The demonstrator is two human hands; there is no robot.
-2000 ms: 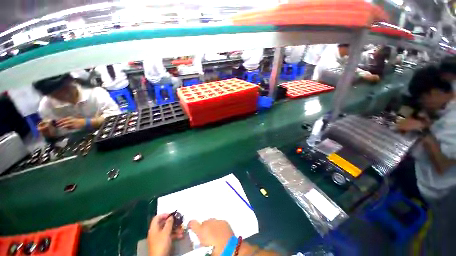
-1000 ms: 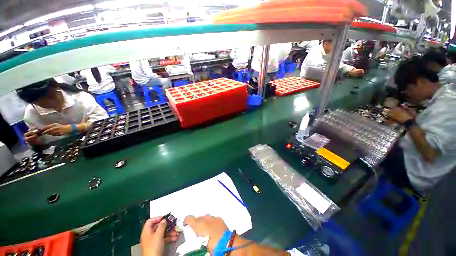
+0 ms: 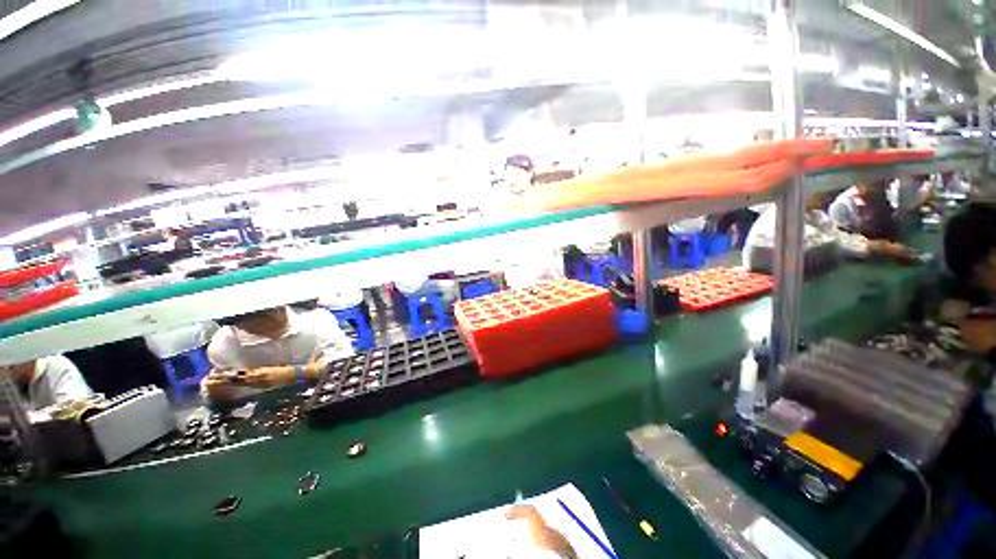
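My right hand shows at the bottom edge, cut off, small and blurred, over the white work paper. A small pale point shows at its fingertips, but what the hand holds cannot be made out. My left hand is out of the picture. A blue stick lies on the paper's right side. Right of the paper lies a thin black tool with a yellowish end.
Modules lie on the green belt. Across it stand a black pocket tray and a red tray stack. A clear plastic strip and a dispenser controller are at right. A person sits opposite.
The view has tilted up, so the bench scene sits lower. My left hand, the module it held and the near red tray have left the picture; my right hand is mostly cut off.
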